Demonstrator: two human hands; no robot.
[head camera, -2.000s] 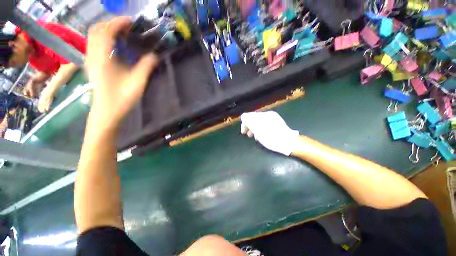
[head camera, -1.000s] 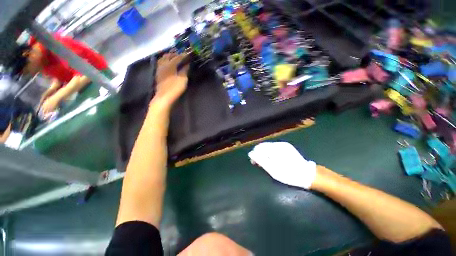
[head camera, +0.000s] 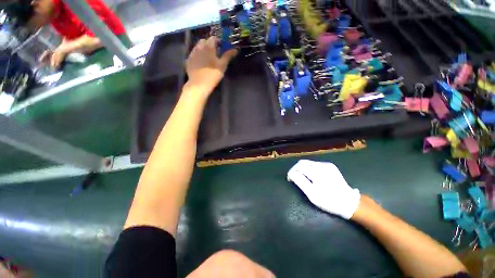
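My left hand (head camera: 207, 66), bare, reaches over the left part of the black compartment tray (head camera: 260, 127). Its fingertips are at the clipped workpieces (head camera: 274, 31) near the tray's far side; whether they grip one cannot be told. Rows of blue, yellow, pink and teal clips fill the tray's middle, with blue clips (head camera: 294, 81) standing nearest the empty compartments. My right hand (head camera: 325, 187), in a white glove, rests on the dark-green bench with fingers curled, in front of the tray. Its fingertips are turned down, so what is under them is hidden.
A loose pile of coloured binder clips (head camera: 465, 130) lies at the right. A yellow-brown strip (head camera: 282, 156) runs along the tray's near side. A grey upright and pale rail (head camera: 122, 162) stand at the left. A person in red (head camera: 89, 19) works at the upper left. Another divided tray (head camera: 418, 32) lies upper right.
The view has shifted. My left hand was raised and blurred with a dark thing, then moved over the left compartments, and is now at the clips further right. My gloved right hand stays on the bench.
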